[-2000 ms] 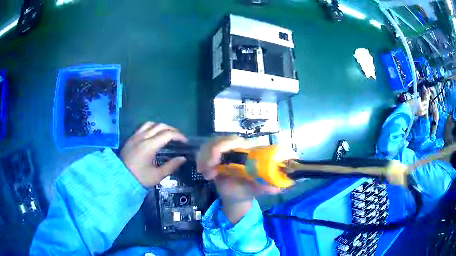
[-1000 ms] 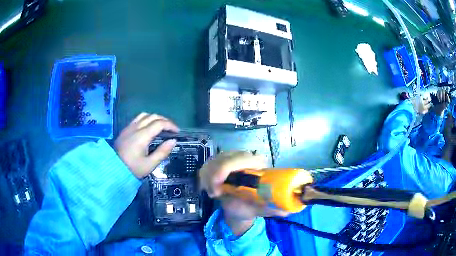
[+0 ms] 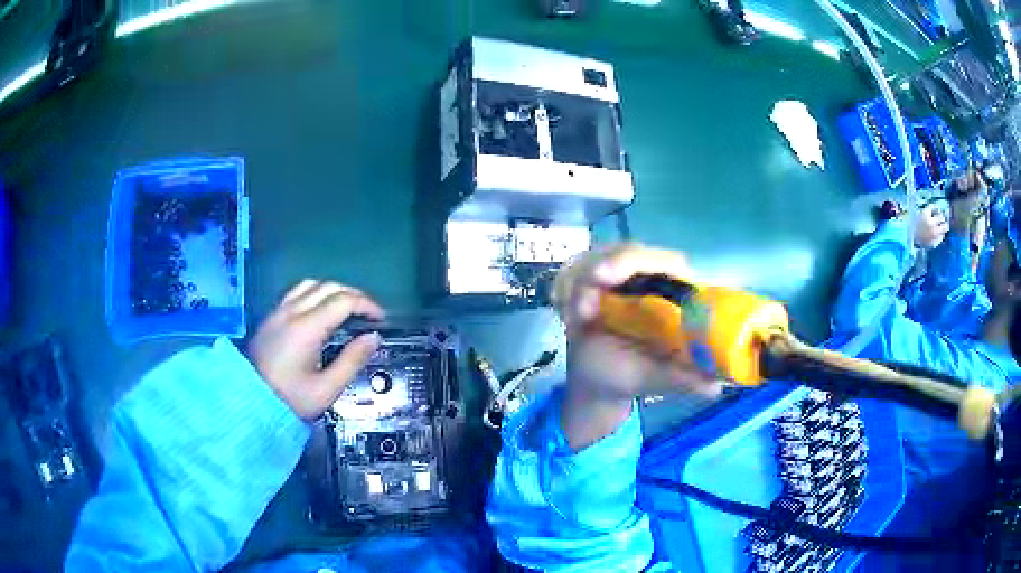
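Note:
A dark device housing (image 3: pixel 386 431) lies open side up in front of me, with a round opening and two pale squares inside. My left hand (image 3: pixel 317 345) rests on its upper left edge, thumb and fingers around the rim. My right hand (image 3: pixel 627 319) holds the orange-yellow electric screwdriver (image 3: pixel 700 325) up to the right of the housing, at the front ledge of the white screw feeder (image 3: pixel 549 140). The screwdriver's tip is hidden or blurred.
A blue bin (image 3: pixel 177 249) with small black parts stands at left. A large blue tray (image 3: pixel 717 481) holds rows of modules at lower right. A silver, lever-shaped tool (image 3: pixel 513 386) lies beside the housing. Another housing (image 3: pixel 45 409) is at far left. People in blue sit at right.
My right hand and the screwdriver have moved up and right, away from the housing towards the feeder. The silver tool is now uncovered. My left hand stays on the housing.

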